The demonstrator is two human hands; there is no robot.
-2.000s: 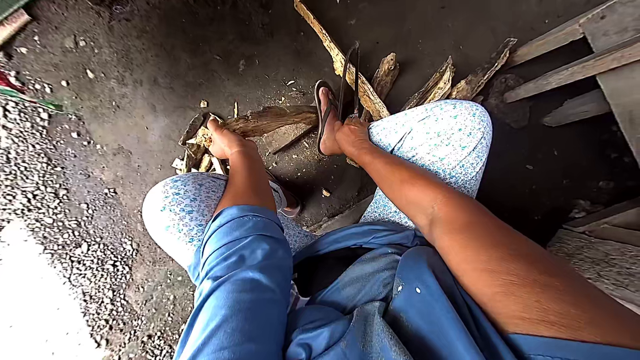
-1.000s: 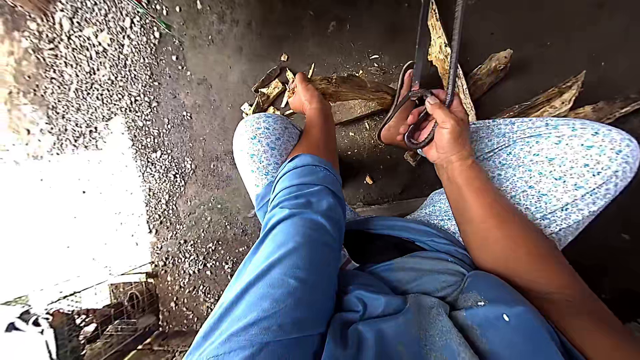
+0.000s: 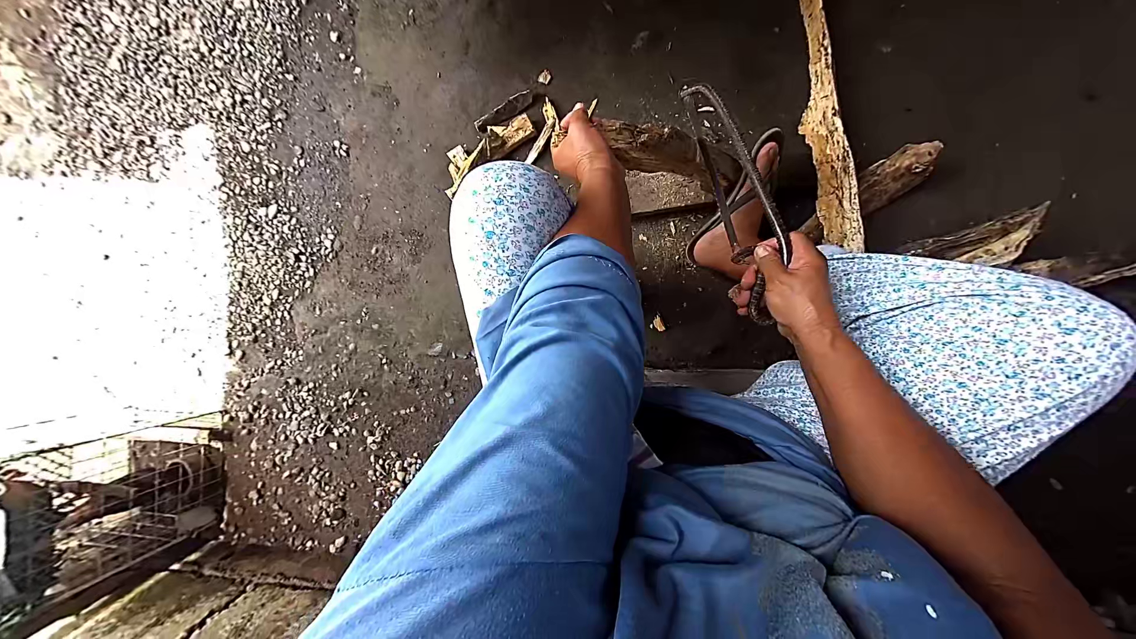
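Observation:
My left hand point(image 3: 586, 146) grips a piece of split firewood point(image 3: 652, 146) near its left end, beside my knee; its fingertips are partly hidden. Thin splinters point(image 3: 546, 129) stick up next to the thumb. In my right hand point(image 3: 790, 280) is the handle end of a hacksaw-like metal frame tool point(image 3: 741, 138), a dark bowed bar with a narrow straight strip. The tool points up and left, over the gap between the wood and my sandalled foot point(image 3: 745, 217). Whether it touches the wood I cannot tell.
A long split stick point(image 3: 830, 133) lies beyond the foot, with more firewood point(image 3: 901, 173) at the right. Wood chips point(image 3: 506, 138) are heaped past my left knee. Gravel point(image 3: 275, 222) covers the ground at left; a wire cage point(image 3: 133, 497) stands at lower left.
The tool in my right hand, upright a second ago, now tilts left toward the wood. My left hand stays at the wood's end. The view has shifted left.

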